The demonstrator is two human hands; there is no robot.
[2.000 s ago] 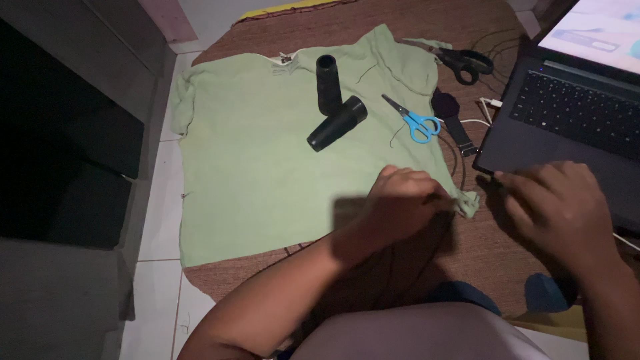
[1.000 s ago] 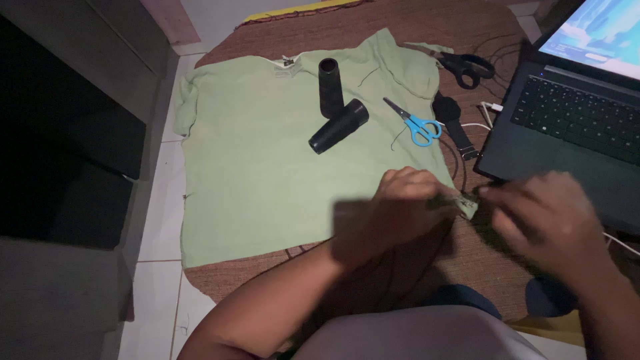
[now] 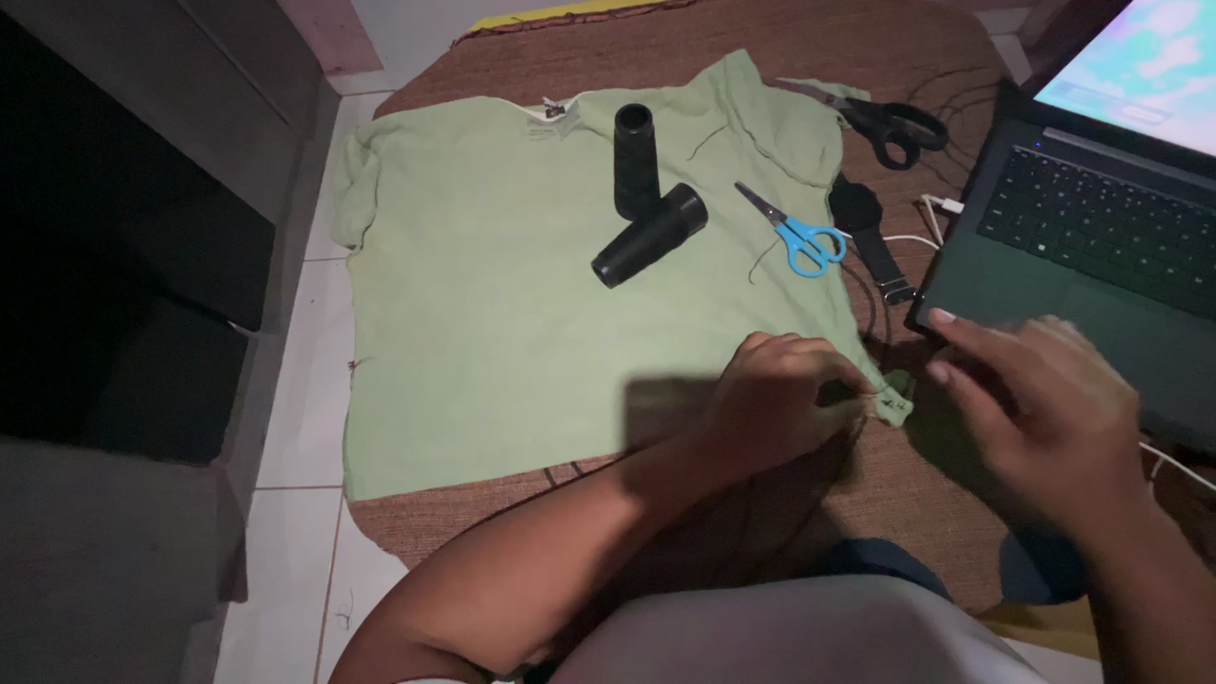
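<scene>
A light green shirt (image 3: 503,304) lies spread out on a brown woven cloth. My left hand (image 3: 793,394) pinches the shirt's lower right corner, where dark stitches show on the bunched fabric. To the right of that corner, my right hand (image 3: 1045,408) is raised near the laptop's front edge, thumb and forefinger a little apart; whether a needle or thread is between them cannot be made out. Small scissors with blue handles (image 3: 807,245) rest on the shirt, as do a black thread cone (image 3: 636,161) and a second black cone (image 3: 651,236) touching it.
An open laptop (image 3: 1092,285) stands at the right with a white cable (image 3: 898,237) beside it. Black-handled scissors (image 3: 898,128) and a black wristwatch (image 3: 860,214) lie between shirt and laptop. Loose dark threads are on the brown cloth (image 3: 570,57). A dark cabinet (image 3: 123,237) borders the left.
My right hand has moved away from the shirt corner, to the right, since one second ago. My left hand stays at the corner throughout. The shirt, cones and scissors have not moved.
</scene>
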